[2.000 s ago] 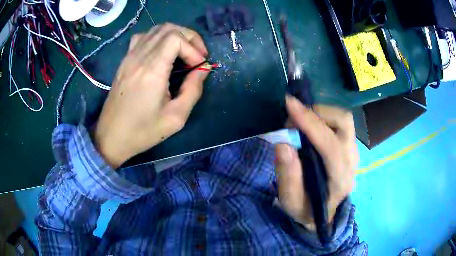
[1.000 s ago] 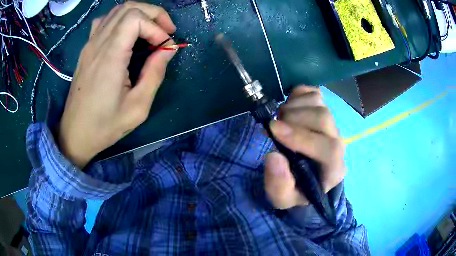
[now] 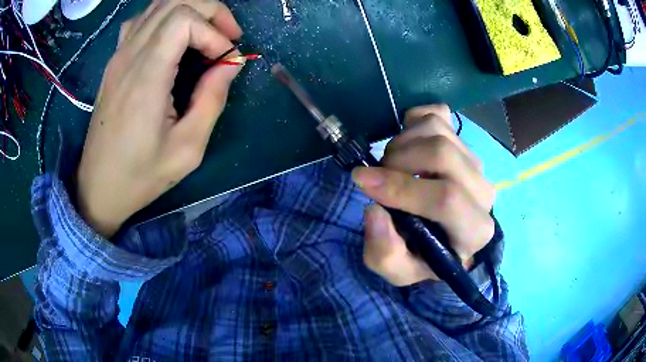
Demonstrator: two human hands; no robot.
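My left hand [image 3: 159, 113] is bare and pinches thin red and black lead wires [image 3: 244, 59] between thumb and forefinger. Their short ends point right, above the dark green mat. My right hand [image 3: 432, 198] is bare and holds the black handle of a soldering iron [image 3: 329, 129]. The iron's long tip points up and left. Its end is just right of and slightly below the wire ends, with a small gap between them. A small shiny metal connector [image 3: 286, 8] is at the top edge, above the wires.
A yellow sponge [image 3: 516, 32] sits in a black holder at upper right. Wire bundles [image 3: 14, 71] and part of a white spool [image 3: 76, 7] are at upper left. The mat's front edge runs before my shirt. An open cardboard box [image 3: 542, 117] is below the bench edge at right.
The iron has swung from upright at the right to point left, and its tip has come close to the wire ends. My left hand still pinches the wires. The view has shifted.
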